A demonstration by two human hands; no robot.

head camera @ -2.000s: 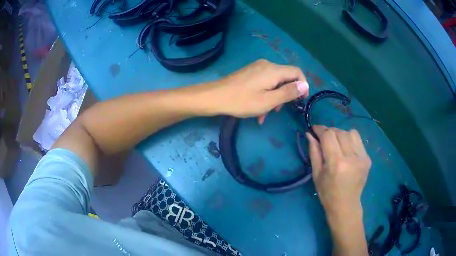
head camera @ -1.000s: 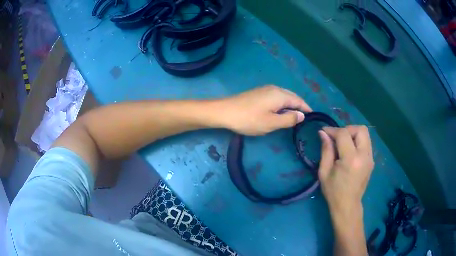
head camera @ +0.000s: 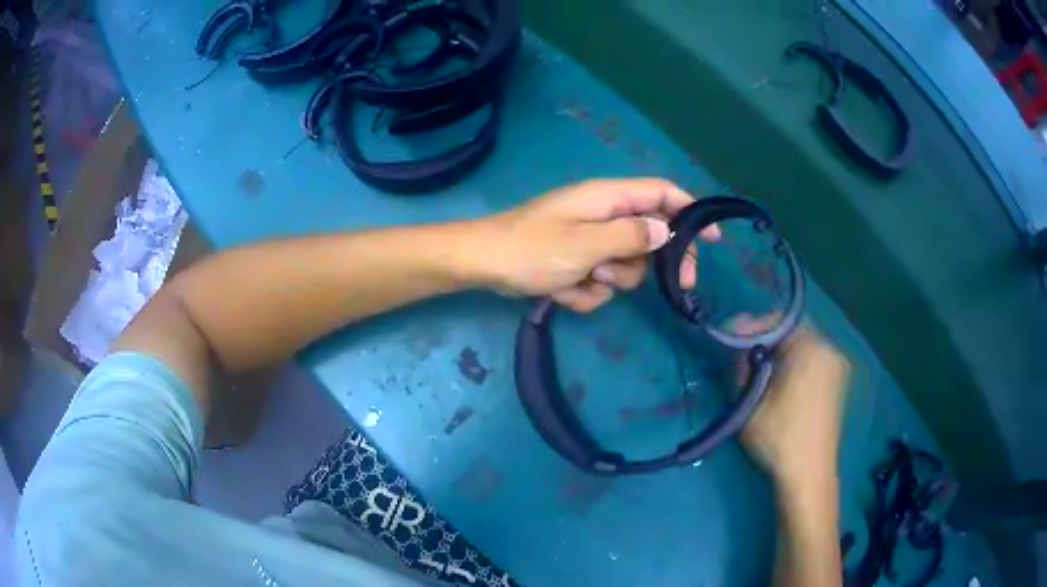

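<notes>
A black padded headband [head camera: 614,463] forms a large open C in front of me, its opening upward. Black yokes [head camera: 728,209] overlap as a smaller ring at its upper right end. My left hand [head camera: 586,243] holds the ring's left side between thumb and fingers. My right hand [head camera: 798,401] is blurred and partly behind the ring and the headband's right end, holding them there; its fingertips are mostly hidden. The joint between ring and headband is partly covered.
A headband pile [head camera: 419,172] lies at the upper left of the bench. A loose yoke pile [head camera: 901,505] is at the lower right. A headband unit [head camera: 867,143] lies on the green belt [head camera: 735,132]. A carton [head camera: 71,235] with white scraps stands below the bench edge, left.
The yoke ring has risen and turned to show as a fuller ring. My right hand has moved down behind it. The unit on the belt has shifted slightly downward.
</notes>
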